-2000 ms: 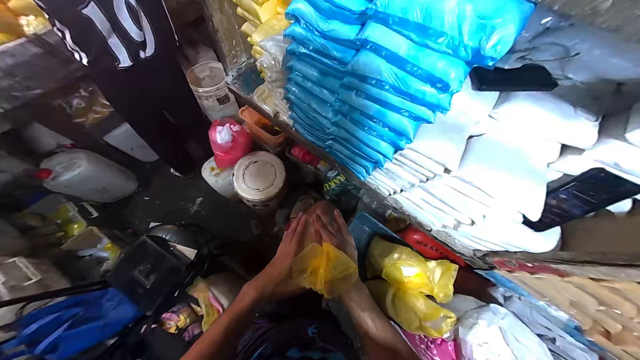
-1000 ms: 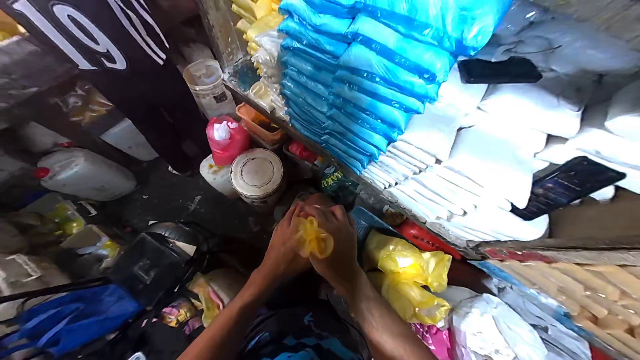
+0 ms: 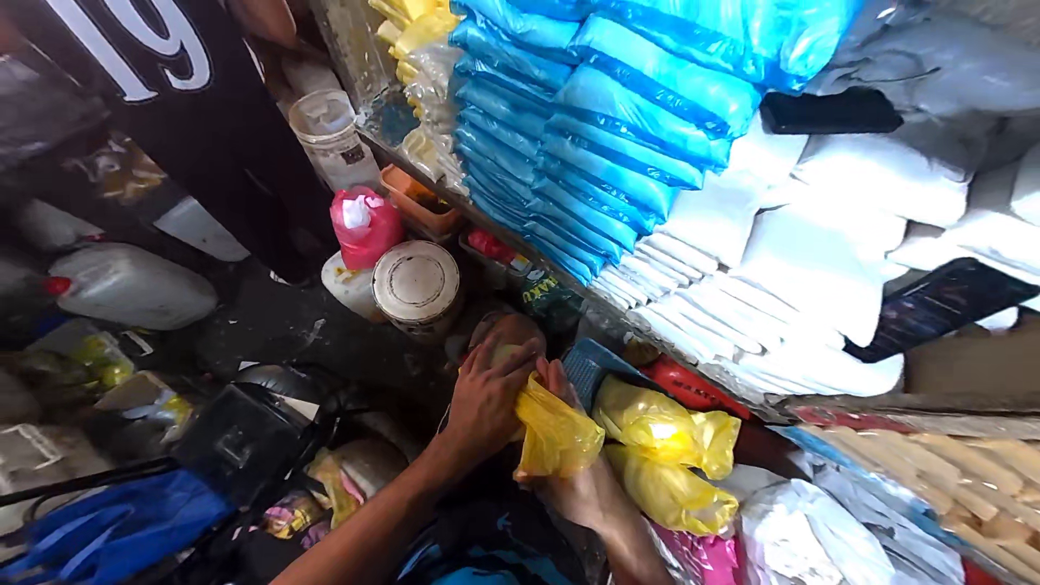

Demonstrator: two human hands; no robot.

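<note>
Between my two hands, low in the middle of the head view, is a thin yellow plastic bag (image 3: 559,431). My left hand (image 3: 487,390) lies on the left of the bag's gathered upper end, with its fingers stretched forward. My right hand (image 3: 569,479) is partly hidden behind the yellow plastic, its fingertips showing beside the left ones. What the bag contains cannot be made out. Just right of my hands lie filled, knotted yellow plastic bags (image 3: 650,426), touching each other.
Stacked blue plastic packs (image 3: 617,106) and white packs (image 3: 821,260) fill the shelf at right, with a dark phone (image 3: 946,305) on them. A lidded white bucket (image 3: 416,280) and a pink bag (image 3: 366,227) stand ahead. A person (image 3: 203,106) stands at upper left.
The yellow plastic, bunched up between my hands a second ago, now hangs out longer toward the right. My hands have come apart slightly.
</note>
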